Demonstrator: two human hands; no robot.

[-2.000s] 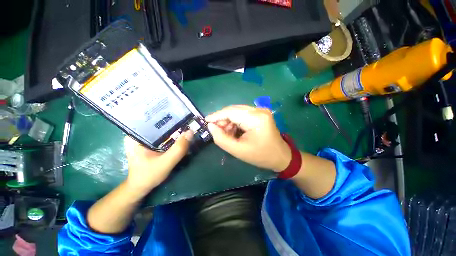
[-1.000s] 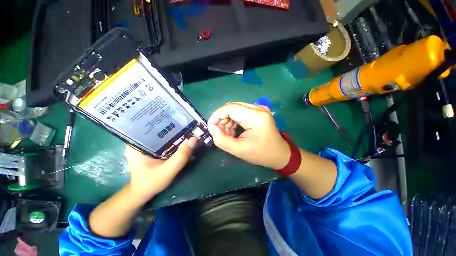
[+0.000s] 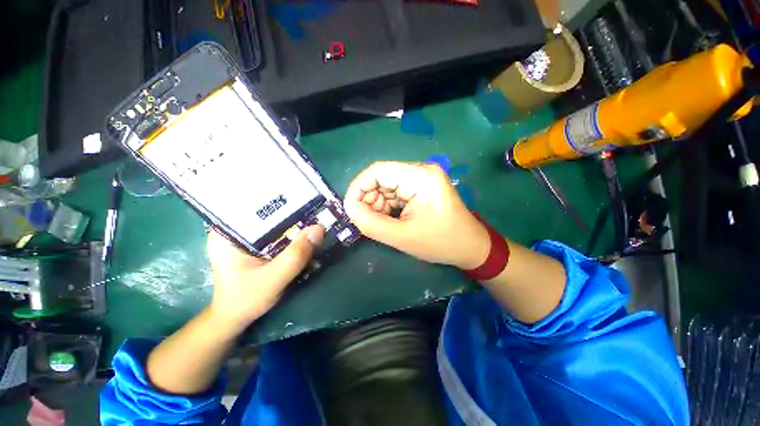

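Observation:
An open black phone body (image 3: 200,71) is held tilted above the green bench, its far end up and to the left. The battery (image 3: 229,166) fills its middle and glares white. My left hand (image 3: 254,274) grips the near end, with the thumb on top beside small metallic parts (image 3: 327,218). My right hand (image 3: 408,212) is at the near right corner, thumb and index finger together at the phone's edge and the other fingers curled. Whether a tiny part is between those fingertips cannot be seen.
A black foam tray (image 3: 367,58) lies along the back. An orange electric screwdriver (image 3: 633,112) and a tan tape roll (image 3: 562,71) are at the right. A pen (image 3: 112,220) lies left, near clear plastic items (image 3: 67,223). Blue film scraps (image 3: 417,123) lie on the green mat (image 3: 383,287).
The phone has tilted slightly and its battery label glares whiter than one second ago. My right hand stays at the corner, its fingers slightly shifted. My left hand keeps its grip.

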